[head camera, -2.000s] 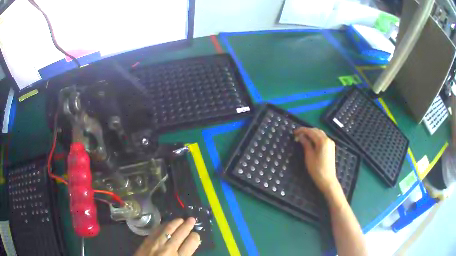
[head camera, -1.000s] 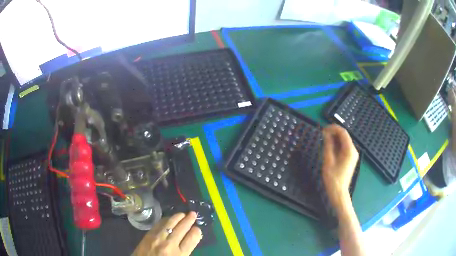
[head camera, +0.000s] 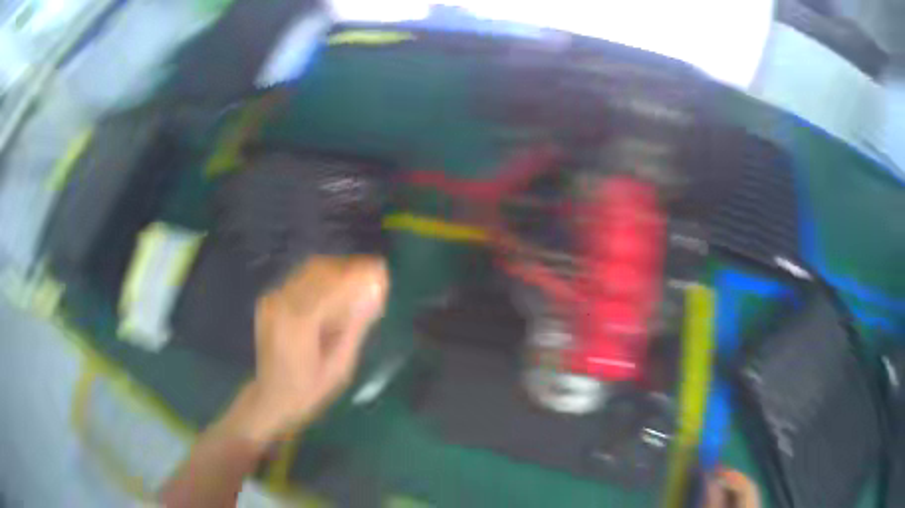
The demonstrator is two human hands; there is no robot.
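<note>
The whole view is blurred. My left hand (head camera: 318, 332) is over the front right part of the black left tray (head camera: 223, 298), fingers bent together; whether it holds a small part cannot be told. My right hand (head camera: 732, 490) is only a blurred bit of fingers at the bottom edge, beside the blue tape. The hand press stands right of centre with its red handle (head camera: 620, 278) pulled down. The round silver nest (head camera: 566, 389) sits at the handle's lower end, with no hand on it.
A thin silver tool (head camera: 382, 378) lies between the left tray and the press. A paper label sheet (head camera: 157, 286) is left of the tray, with black stacked trays (head camera: 104, 198) further left. The right tray (head camera: 814, 387) and a rear tray (head camera: 749, 203) are at the right.
The view has swung left, so the press now appears right of centre. My left hand has left the press base for the left tray. My right hand has moved off the right tray.
</note>
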